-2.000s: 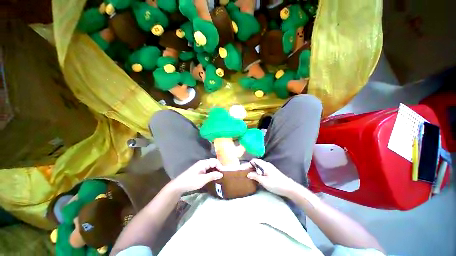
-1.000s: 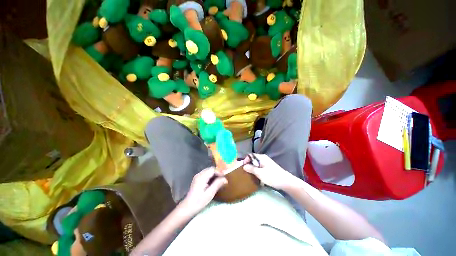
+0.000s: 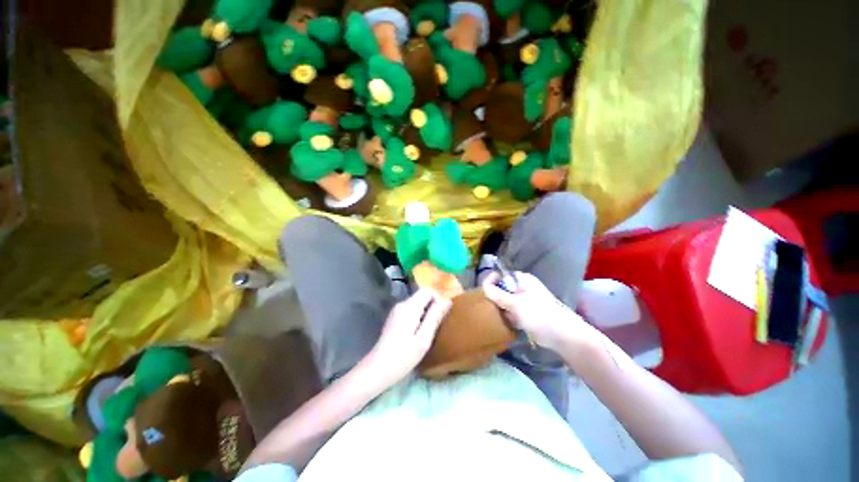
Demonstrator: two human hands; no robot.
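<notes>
A plush potted-tree toy (image 3: 463, 334) lies on my lap, with its green foliage pointing away from me and its brown pot against my shirt. My left hand (image 3: 414, 325) holds it at the left, fingertips where the tan trunk meets the pot. My right hand (image 3: 527, 303) is at the pot's upper right edge. A small dark metal tool, perhaps snips (image 3: 506, 277), shows at the right hand's fingers; most of it is hidden.
A large yellow sack (image 3: 640, 113) full of similar toys stands ahead. A dark-lined bag (image 3: 268, 372) with toys is at lower left. A red stool (image 3: 692, 301) at right bears a phone (image 3: 786, 292), paper (image 3: 738, 258) and a yellow pen. Cardboard boxes stand at both sides.
The toy has turned and tilted, so the pot shows a lighter brown face. My right hand has moved slightly right and the tool shows more at its fingers. My left fingertips stay near the trunk base.
</notes>
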